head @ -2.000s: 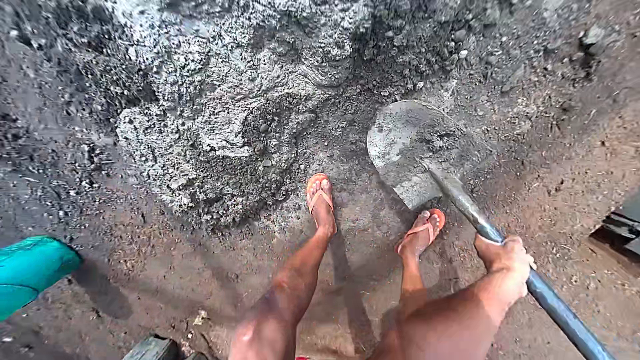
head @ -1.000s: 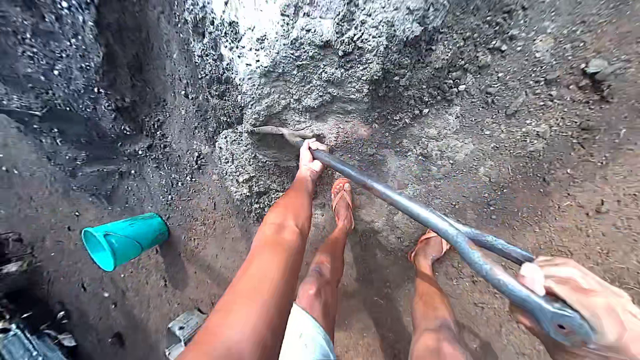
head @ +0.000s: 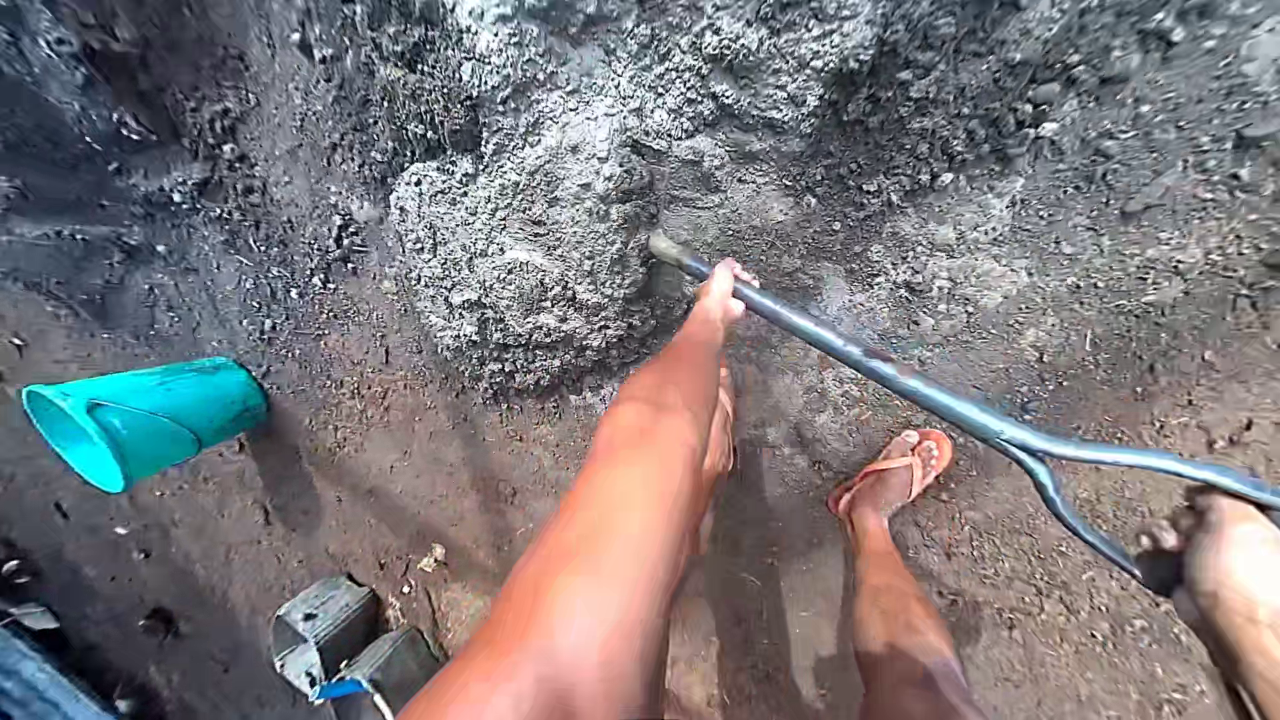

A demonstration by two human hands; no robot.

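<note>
A shovel with a metal shaft [head: 880,370] runs from the grey mound down to the right edge. Near its lower end my left hand [head: 722,290] is closed around the shaft. My right hand [head: 1215,550] grips the shovel's forked handle end at the far right, partly blurred. The blade is hidden, at the side of a mound of wet grey concrete or mortar mix [head: 540,250]. My feet in orange flip-flops [head: 895,470] stand just below the shaft, one partly behind my left arm.
A teal plastic bucket [head: 160,415] lies on its side at the left on the dirt ground. Worn grey containers [head: 325,625] sit at the lower left, one with a blue edge. Loose gravel [head: 1100,170] spreads over the upper right.
Two seconds ago the shovel blade showed flat on the ground right of the mound, with one hand visible on the shaft. Both hands now hold the shovel, its lower end at the mound.
</note>
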